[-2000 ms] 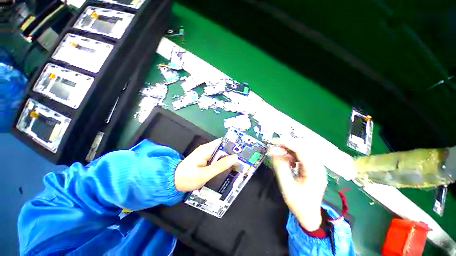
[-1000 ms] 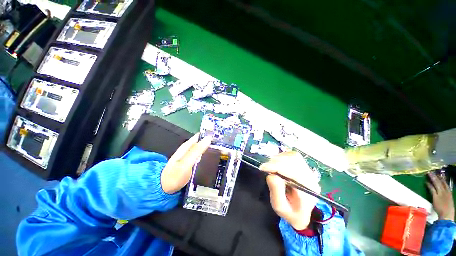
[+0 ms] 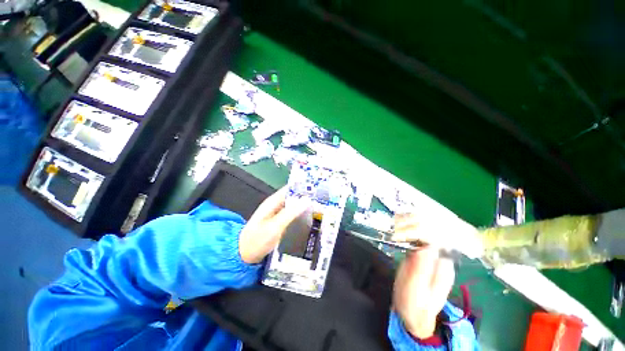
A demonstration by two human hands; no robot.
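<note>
My left hand point(image 3: 268, 226) holds a phone mid-frame point(image 3: 299, 274) by its left edge, tilted above the black foam tray point(image 3: 363, 295). A blue mainboard point(image 3: 319, 184) lies at the frame's upper end. A dark flex strip with an orange end point(image 3: 314, 236) shows below it. My right hand point(image 3: 421, 274) is to the right of the frame, apart from it, its fingers closed on thin tweezers point(image 3: 373, 238) that point left toward the frame. The tweezers and fingertips are partly blurred.
Loose boards point(image 3: 274, 134) lie scattered behind the tray. Stacked black trays point(image 3: 133, 140) with several phones stand at left. A phone point(image 3: 510, 204) lies on the green belt. A yellow-taped post point(image 3: 541, 241) slants in at right, with a red bin point(image 3: 555, 332) below it.
The mainboard and frame have turned more upright since the earliest frame. My right hand has moved off the board's corner, to the right. A person's hand seen at far right is gone.
</note>
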